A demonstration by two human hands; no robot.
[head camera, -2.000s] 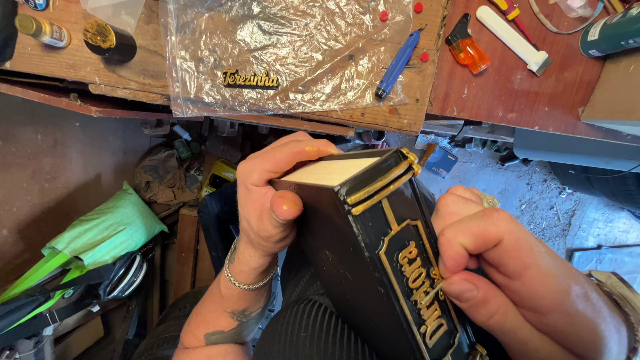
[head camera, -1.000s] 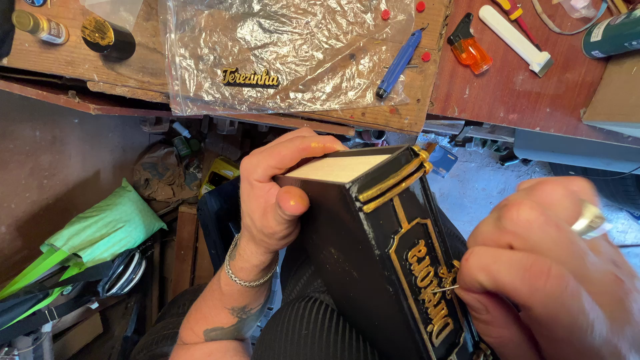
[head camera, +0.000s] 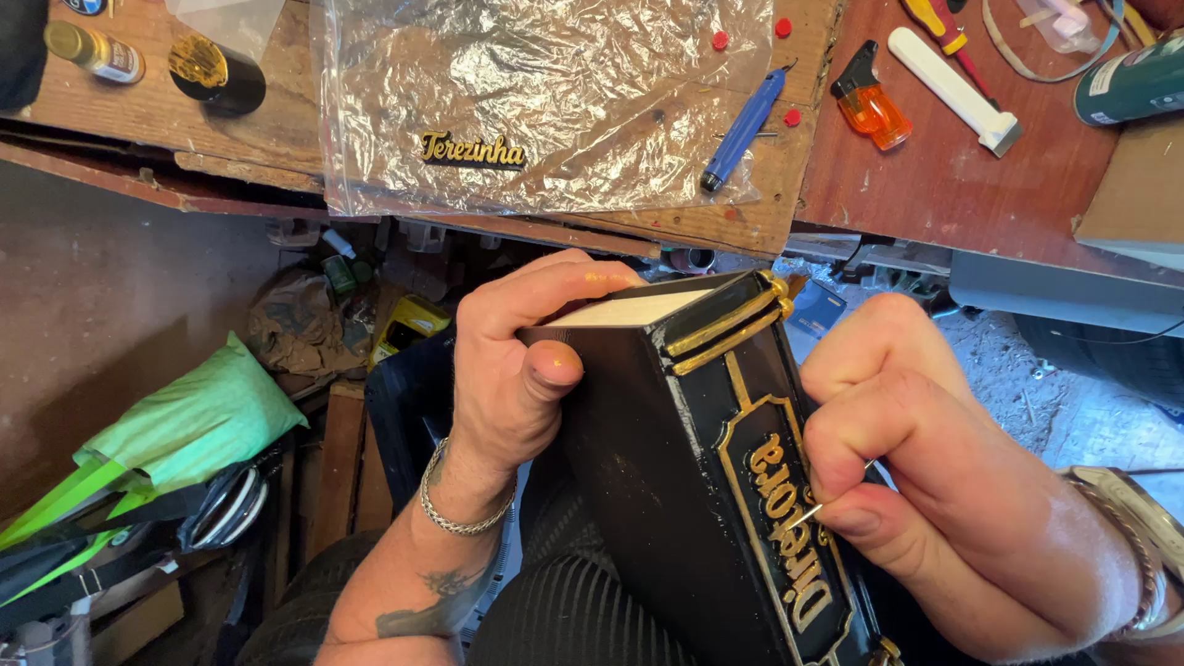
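A black book-shaped box [head camera: 638, 462] with gold-painted trim rests tilted over my lap. My left hand [head camera: 518, 370] grips its upper end, thumb on the black cover and fingers behind the cream page-like face; paint marks a finger and the thumb. Raised gold lettering [head camera: 786, 527] inside a gold frame runs along the spine. My right hand [head camera: 897, 444] pinches a thin metal pin or needle [head camera: 805, 516] between thumb and forefinger, its tip at the lettering. Past the box, a small black-and-gold name plaque [head camera: 474, 151] lies on a clear plastic bag [head camera: 555, 83] on the bench.
On the bench are a blue pen-like tool [head camera: 746, 129], an orange lighter [head camera: 872, 109], a white-handled scraper [head camera: 953, 88], a screwdriver [head camera: 939, 23], a gold-capped bottle [head camera: 95, 53], a black cylinder [head camera: 217, 74] and a green can [head camera: 1133, 83]. A green bag [head camera: 199, 416] sits low left.
My right hand moves away from the spine's upper part, blurred one second ago, and is now back closer to it with the pin at the lettering. My left hand keeps its hold on the box.
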